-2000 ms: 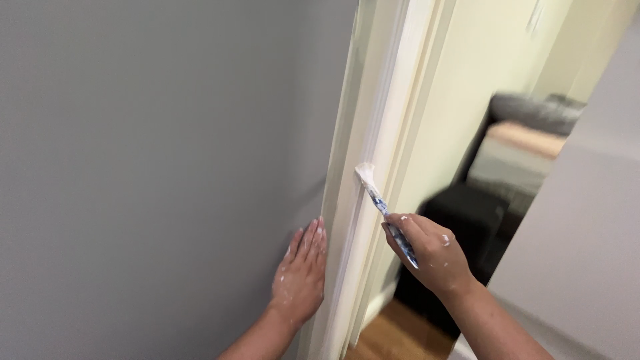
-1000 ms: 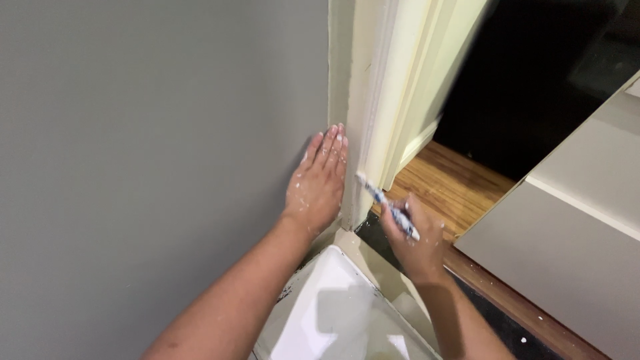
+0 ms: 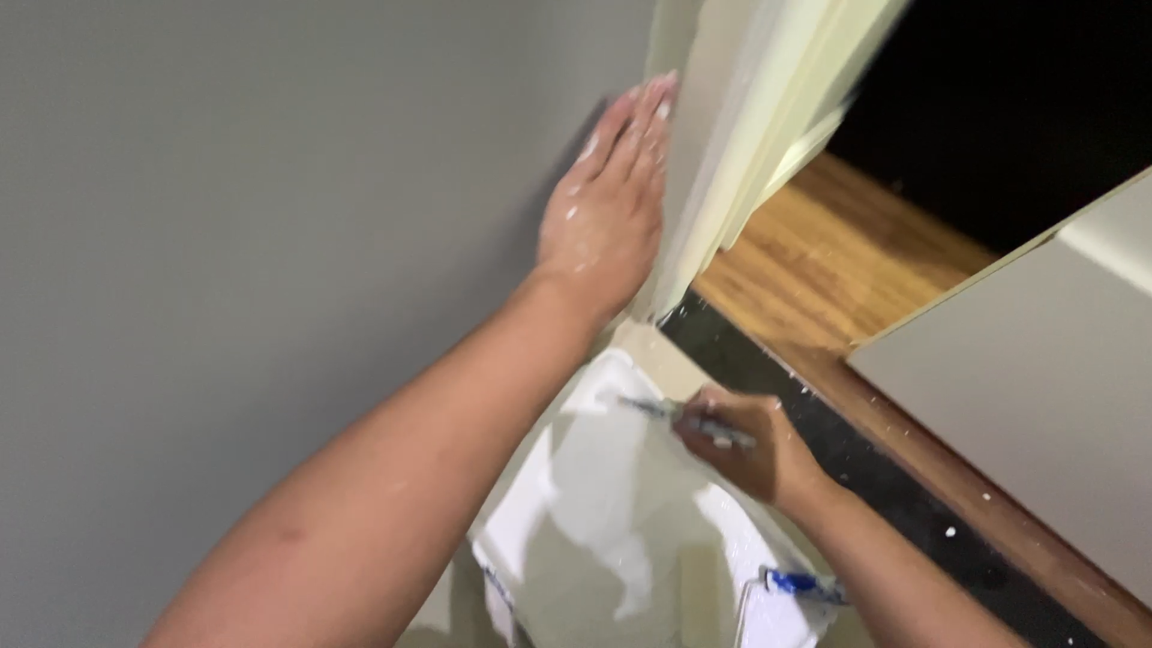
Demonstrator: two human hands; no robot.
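My left hand (image 3: 607,207), spotted with white paint, lies flat on the grey wall (image 3: 315,180) beside the pale door frame (image 3: 720,162), fingers pointing up. Lower down, my right hand (image 3: 751,441) grips a paint-smeared paintbrush (image 3: 661,409). The brush's tip is over the far corner of a white paint tray (image 3: 598,468) and looks blurred; whether it touches the paint cannot be told. A paint roller with a blue part (image 3: 801,583) rests at the tray's right side, partly behind my right forearm.
A dark floor strip (image 3: 837,450) with white paint drops runs beside a brown wooden threshold (image 3: 954,477). Wood flooring (image 3: 837,243) shows through the doorway. A light grey door or panel (image 3: 1017,360) stands at the right.
My right hand has moved with the brush from the door frame down to the tray. My left hand remains against the wall. The view has tilted downward.
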